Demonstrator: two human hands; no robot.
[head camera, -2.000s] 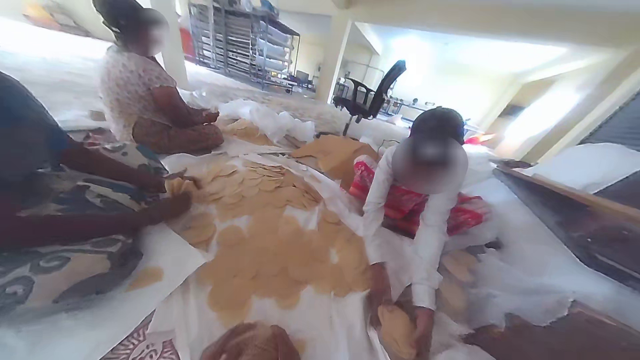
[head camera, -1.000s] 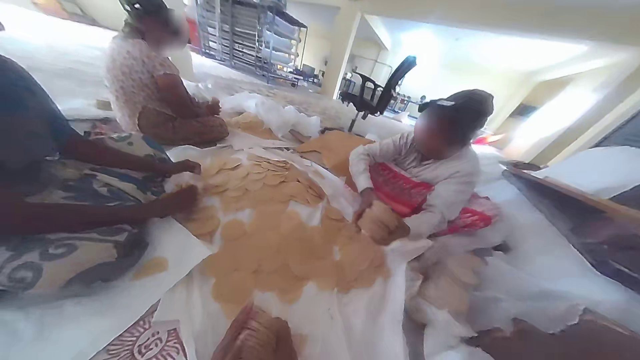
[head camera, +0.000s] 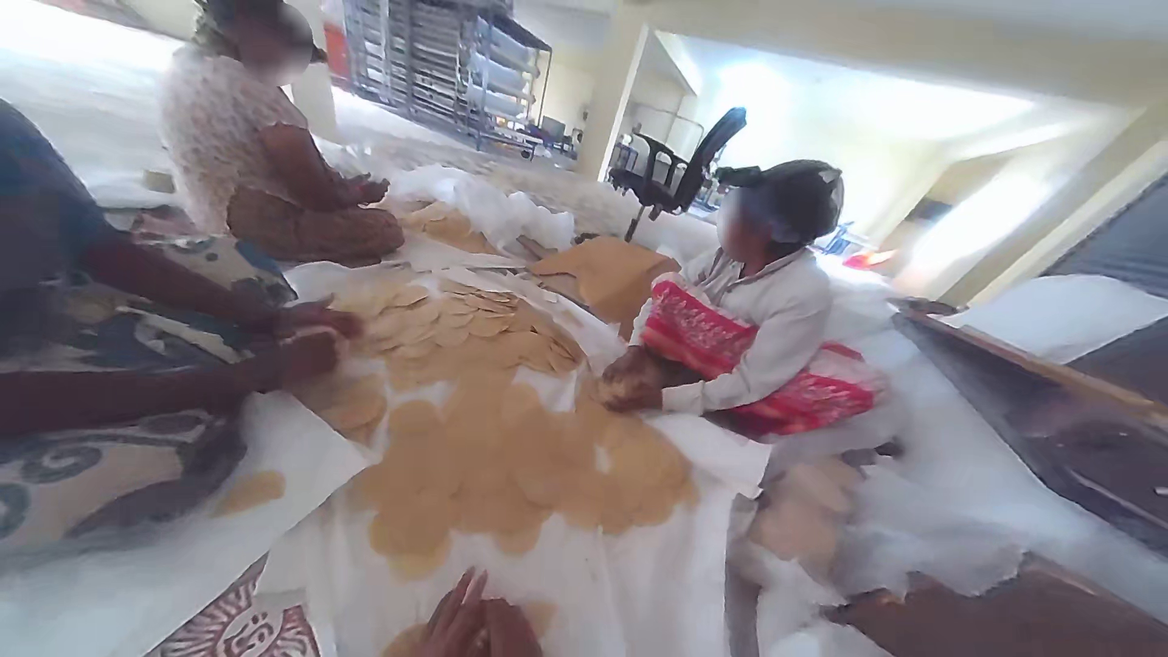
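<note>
Thin round tan discs (head camera: 484, 456), flat and overlapping, cover the white cloth (head camera: 584, 566) in front of me. At the bottom edge, my left hand (head camera: 452, 616) has its fingers extended and close together. Beside it, touching or nearly so, is my right hand (head camera: 511, 631), partly cut off by the frame. Tan disc edges show on both sides of my hands; whether either hand grips them is hidden. Behind the flat discs lies a denser, raised heap of discs (head camera: 456, 324).
A co-worker's hands (head camera: 315, 342) reach the heap from the left. Another person (head camera: 757, 310) sits at the right, hands at the discs' edge; a third (head camera: 246, 137) sits farther back. A black office chair (head camera: 680, 169), metal rack (head camera: 429, 68) and wood-edged panel (head camera: 1049, 365) stand around.
The stack of discs visible between my hands one second ago no longer shows clearly. The right-hand person has turned towards the heap, and the stack once in that person's hands is not clearly visible.
</note>
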